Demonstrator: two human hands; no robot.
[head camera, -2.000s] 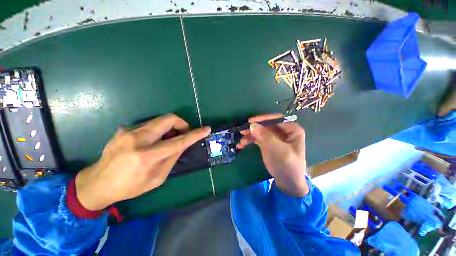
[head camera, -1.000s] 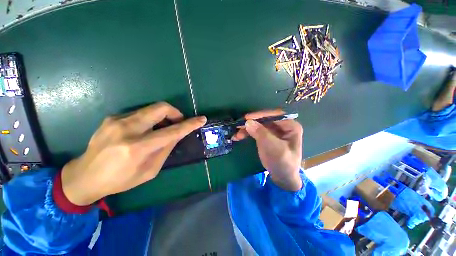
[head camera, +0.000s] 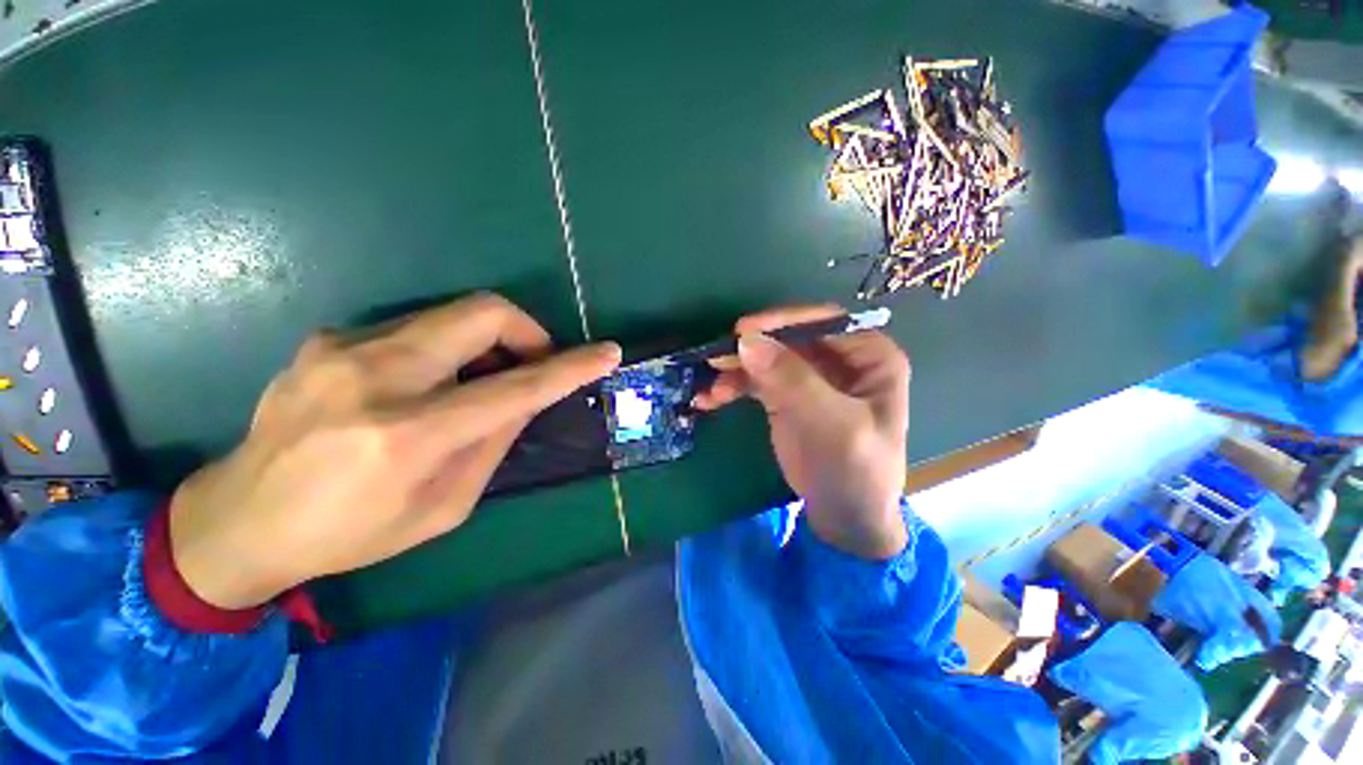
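A black open phone assembly (head camera: 556, 448) lies on the green bench in front of me. Its main board (head camera: 652, 443), with a bright white-silver square, faces right. My left hand (head camera: 366, 441) lies over the phone's left part, index fingertip at the board's upper left edge. My right hand (head camera: 827, 411) holds a slim dark pen-like tool (head camera: 815, 327) with a silver-white end pointing right. The tool's other end reaches the board's top right edge, and the fingertips are close to the board's right edge. Whether a small part is under them cannot be told.
A pile of flex parts (head camera: 939, 187) lies at the upper right. A blue plastic box (head camera: 1191, 138) stands beyond it. Another open phone assembly (head camera: 33, 344) lies at the left edge. Another person's arm (head camera: 1330, 321) is at the right. Cardboard boxes (head camera: 1109, 561) are below the bench.
The view has shifted, so the pile and the left phone sit a little differently in the picture. My right hand's tool has tilted slightly at the board. Both hands stay at the phone.
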